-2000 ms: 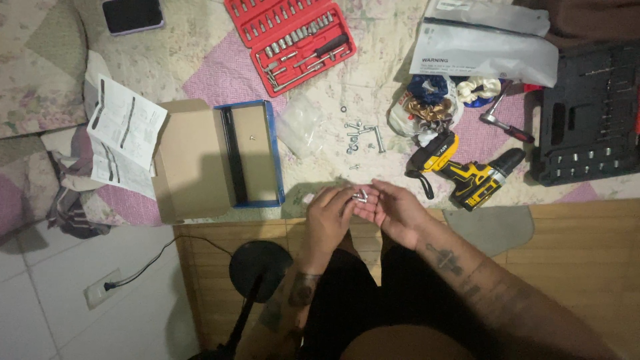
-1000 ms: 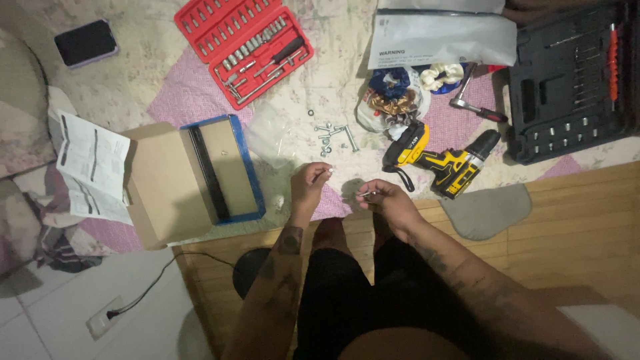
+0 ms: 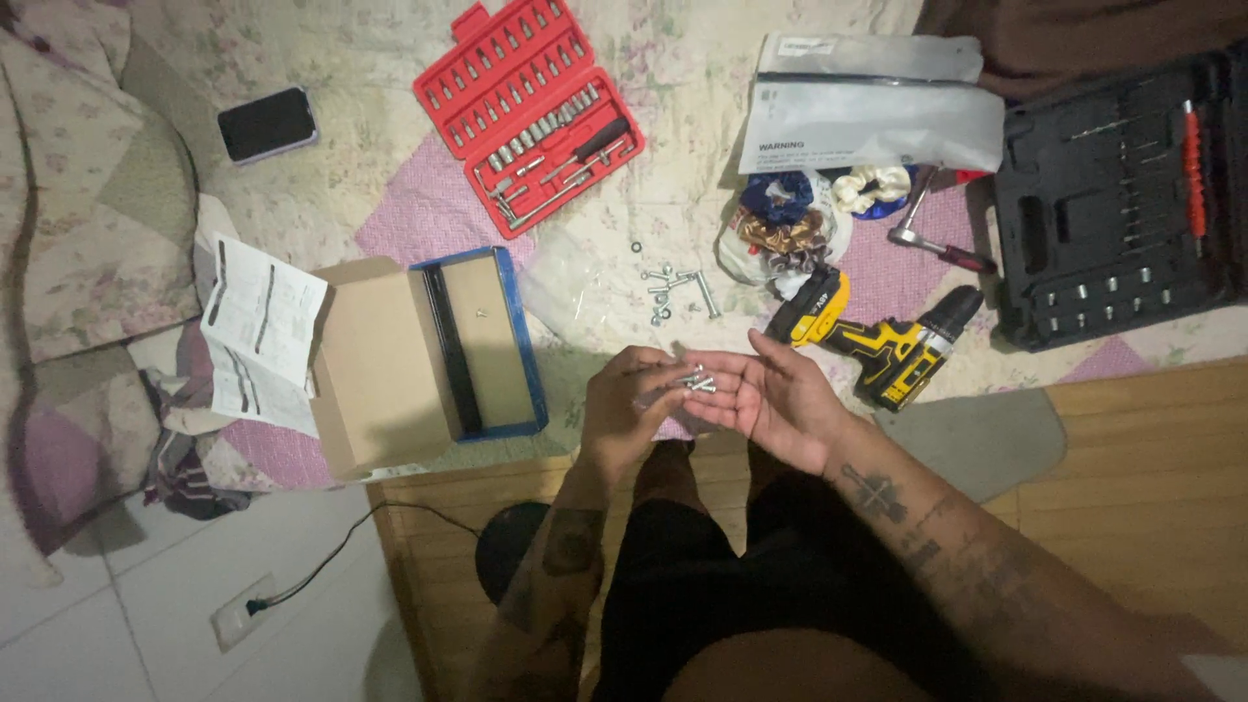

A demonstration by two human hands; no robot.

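Note:
Several small metal screws (image 3: 698,382) lie on the fingers of my right hand (image 3: 770,405), whose palm is turned up. My left hand (image 3: 634,405) meets it from the left, with thumb and fingertips at the screws; whether it pinches one cannot be told. Beyond the hands, loose bolts, nuts and washers (image 3: 665,292) lie on the floral bedspread, beside a clear plastic bag (image 3: 575,283). An opened cardboard box (image 3: 380,370) with a blue-edged tray (image 3: 531,390) stands to the left; a black bar and a small screw (image 3: 481,314) are in the tray.
A red socket set case (image 3: 624,107) lies beyond, a phone (image 3: 268,125) and a printed sheet (image 3: 258,331) at left. To the right are a yellow-black cordless drill (image 3: 902,356), a ratchet (image 3: 936,249), scrunchies (image 3: 780,229), a grey pouch (image 3: 877,122) and a black tool case (image 3: 1033,312).
My hands were apart one second ago and are now together at the screws. The view has shifted somewhat.

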